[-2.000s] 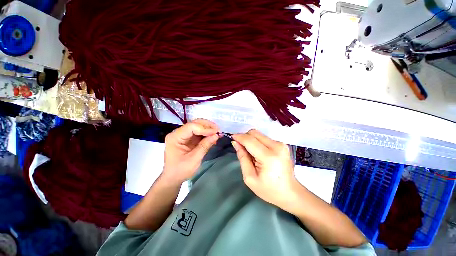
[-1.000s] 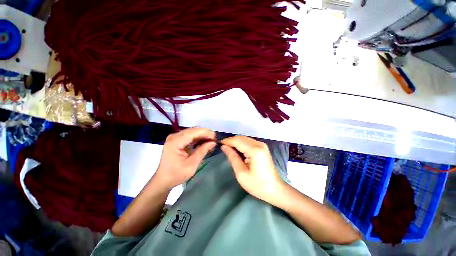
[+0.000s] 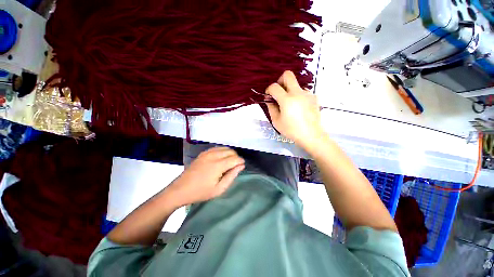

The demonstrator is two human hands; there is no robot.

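A large bundle of dark red fabric straps [image 3: 179,54] lies across the table, its cut ends to the right. My right hand [image 3: 295,111] is at the bundle's lower right edge, by the strap ends. Thin, light-catching prongs, which look like tweezers [image 3: 260,96], stick out to the left from its fingertips. Whether a strap is also pinched is hidden by the fingers. My left hand [image 3: 214,172] is over my lap below the table edge, its fingers curled. Nothing shows in it, but its palm is hidden.
A white sewing machine [image 3: 428,40] stands at the right, with orange-handled snips [image 3: 406,96] beside it. A clear strip [image 3: 368,143] runs along the table edge. A blue crate [image 3: 439,216] is below right. A second maroon pile [image 3: 59,200] is below left. Crinkled gold wrap [image 3: 57,111] lies at the left.
My hands were together over the lap and are now apart. My right hand has moved up and right to the bundle. My left hand stays low, its fingers more curled. The view has shifted right.
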